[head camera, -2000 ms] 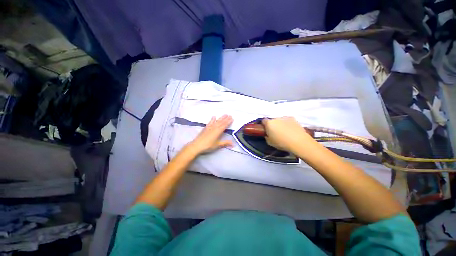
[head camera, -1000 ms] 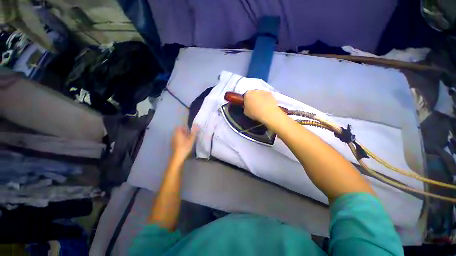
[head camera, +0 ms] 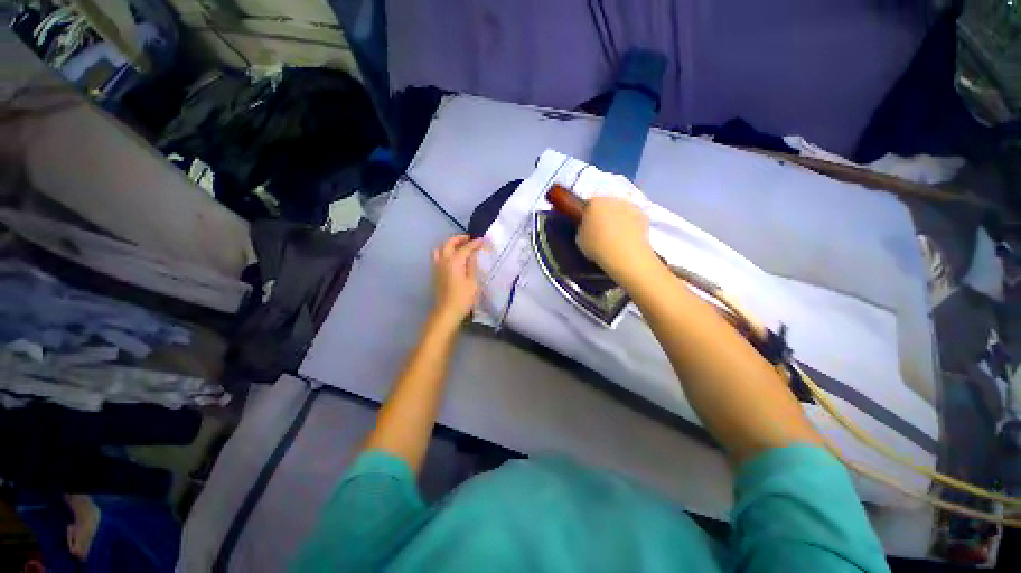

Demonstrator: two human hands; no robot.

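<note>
A long white garment panel with dark stripes lies across the pale ironing table. My right hand grips the red-brown handle of the dark steam iron, which rests on the panel near its left end, its tip pointing to the far left. My left hand is at the panel's left edge, fingertips on the cloth; whether they pinch it is unclear. A dark rounded pad shows beside that end, partly under the cloth. Yellowish hoses trail from the iron to the right.
A blue strap lies over the table's far edge, with purple cloth behind. Dark cloth is heaped at the far left, and folded grey and bluish cloth lies at the left. Part of another person's hand shows at the lower left.
The view has shifted, so the table lies more tilted. The iron has gone from the panel's middle to its left end. My left hand has left the middle and now touches the left edge.
</note>
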